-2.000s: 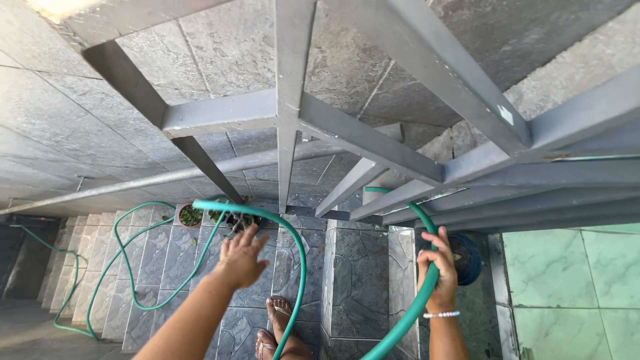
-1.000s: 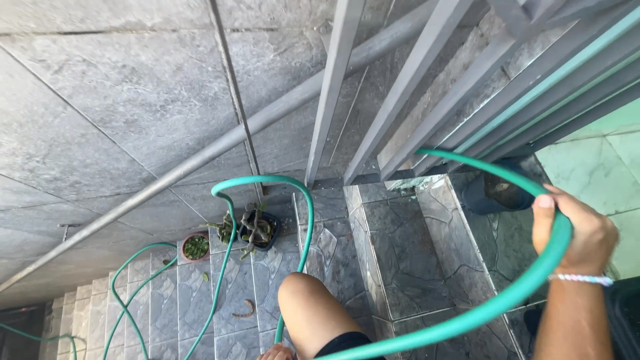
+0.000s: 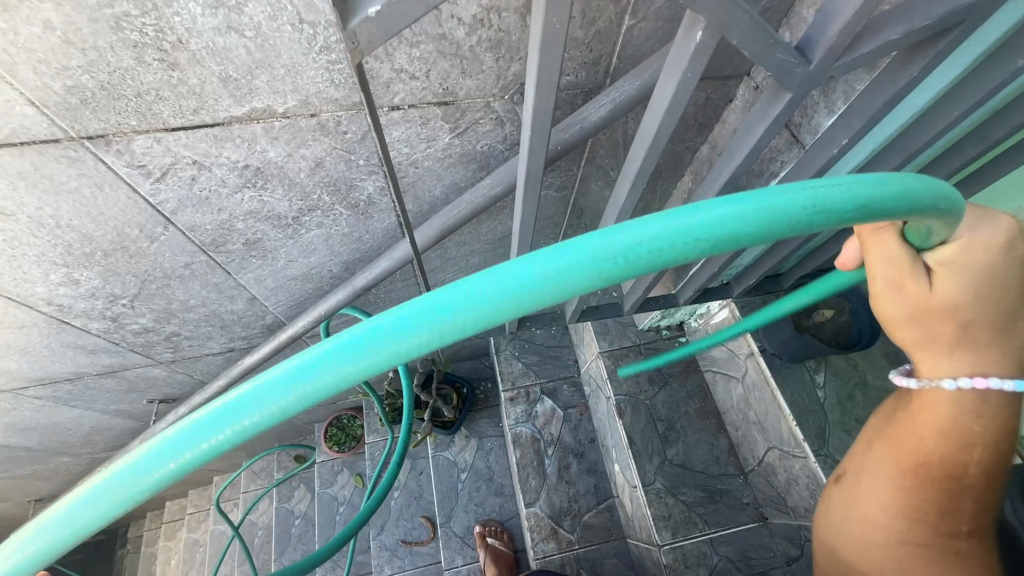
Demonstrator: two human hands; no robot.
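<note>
My right hand (image 3: 936,288), with a beaded bracelet at the wrist, is closed around a green garden hose (image 3: 496,300) at the right of the view. The hose bends sharply over this hand; its thinner-looking end section points back left and stops in mid-air above the steps. From the hand, a long stretch arches close to the camera down to the lower left corner. More hose hangs in loops over the lower stairs. Of my left hand only a sliver (image 3: 50,571) shows at the lower left edge, and what it does there is hidden.
Tiled stairs (image 3: 552,456) descend to the left beside a stone-tiled wall (image 3: 240,200) with a metal handrail (image 3: 480,188). Grey metal bars (image 3: 536,136) stand ahead. A small potted plant (image 3: 344,432), a dark planter (image 3: 452,404) and a dark pot (image 3: 832,320) sit about. My sandaled foot (image 3: 496,548) is on a step.
The hose end that ran to the bars a second ago now hangs free of them. My right hand has risen in view, still holding the hose. The left hand has moved from mid-view to the lower edge.
</note>
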